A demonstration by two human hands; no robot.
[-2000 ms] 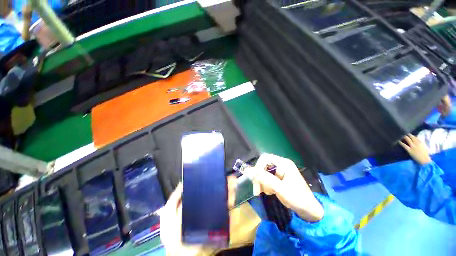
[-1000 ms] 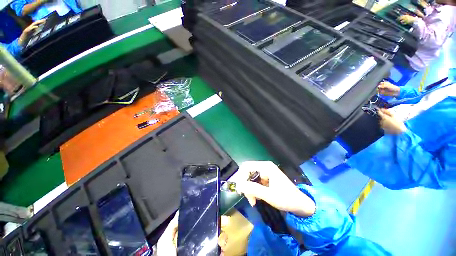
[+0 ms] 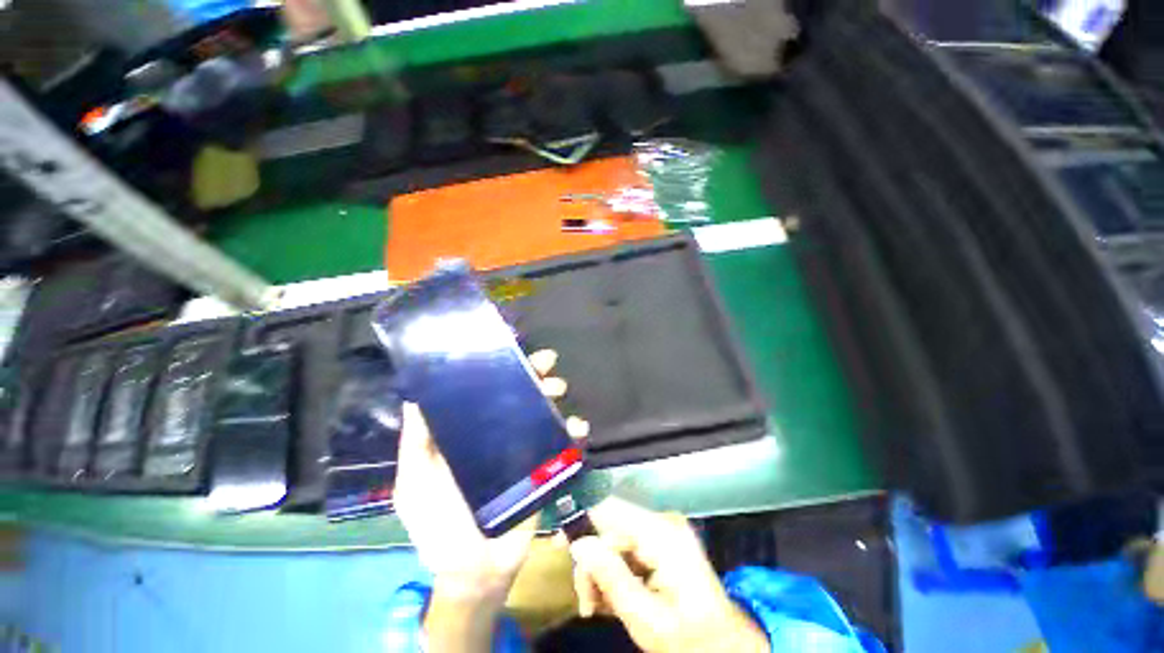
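A smartphone point(image 3: 479, 396) lies tilted in my left hand point(image 3: 447, 510), its screen dark blue with a red patch at the lower end. My left fingers wrap its edges from below. My right hand point(image 3: 651, 574) pinches a small dark plug with a metal tip point(image 3: 573, 517) just at the phone's bottom edge. I cannot tell whether the tip is in the phone. The black foam tray point(image 3: 638, 344) lies behind and beside the phone, with several phones point(image 3: 252, 427) in its pockets at the left.
An orange sheet point(image 3: 472, 223) lies behind the tray with small tools on it and a crumpled clear bag point(image 3: 677, 179) beside it. A tall stack of black foam trays point(image 3: 945, 268) stands at the right. A pale slanted post point(image 3: 128, 211) is at the left.
The view has shifted. The phone is now tilted to the left and its screen shows blue and red instead of black. The plug in my right hand has come to the phone's bottom edge.
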